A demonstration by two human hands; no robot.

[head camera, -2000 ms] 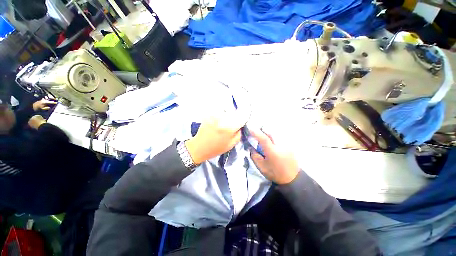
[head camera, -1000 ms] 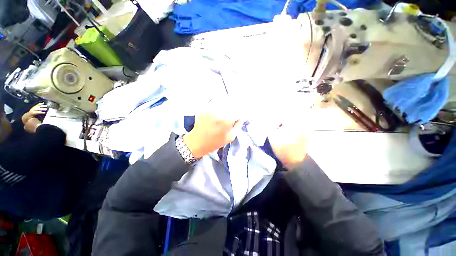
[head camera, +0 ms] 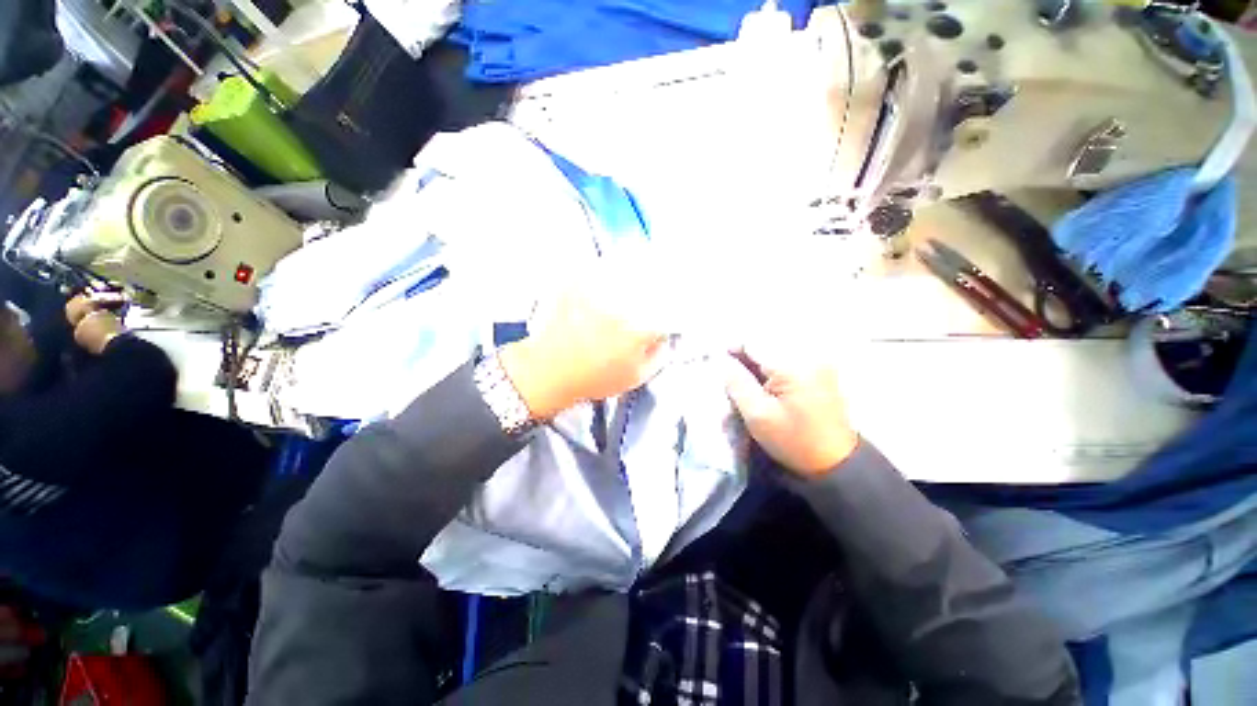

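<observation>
The pale blue garment is heaped on the table and hangs over its front edge, much of it overexposed. A bright blue part shows at its upper edge. My left hand is closed on the garment near its middle. My right hand is just right of it, thumb and fingers near each other, with a small dark thing at the fingertips. Glare hides what that is and whether cloth is pinched there. The needle area of the cream sewing machine is behind my hands.
Red-handled snips and black-handled scissors lie right of the needle, beside a fringed blue bundle. Blue cloth is piled behind the table. At left are another machine and a person's hand. More garments are at lower right.
My right hand has come away from the cloth folds, its fingertips now more visible. A bright blue part now shows at the garment's upper edge. The view has shifted, so the table sits higher.
</observation>
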